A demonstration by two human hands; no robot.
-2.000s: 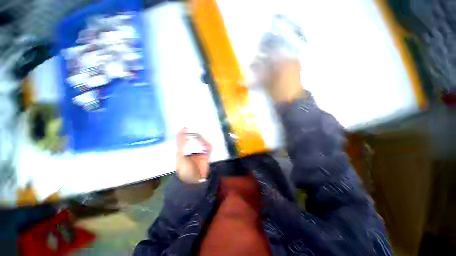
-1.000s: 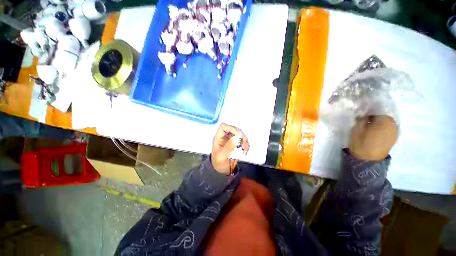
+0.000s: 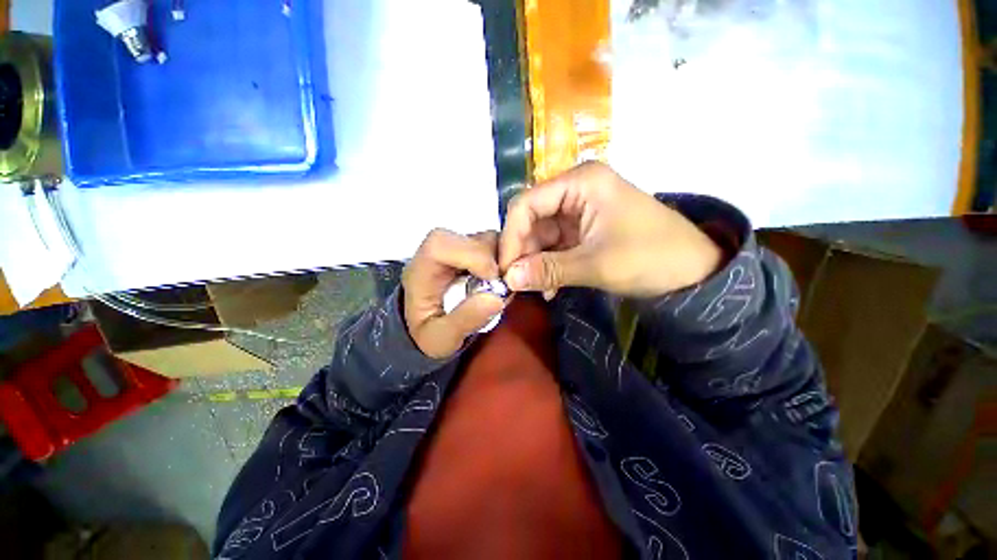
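My left hand point(image 3: 446, 293) is closed around a lamp base assembly point(image 3: 459, 295), in front of my body at the table's front edge. Its white cup shows below the fingers and its silvery end points toward my right hand. My right hand point(image 3: 585, 241) has its thumb and forefinger pinched together at that silvery end, touching it. Whether a small part is between those fingertips is too small to tell.
A blue parts tray point(image 3: 208, 170) lies at the upper left with a wired base point(image 3: 131, 31) in it. A yellow-green reel point(image 3: 38, 109) is at the left edge. Orange tape point(image 3: 571, 98) crosses the table. A red stool point(image 3: 82, 383) and cartons point(image 3: 886, 317) stand below.
My right hand has left the clear bag on the right sheet and come to my left hand. My left hand still holds the base. The view has shifted.
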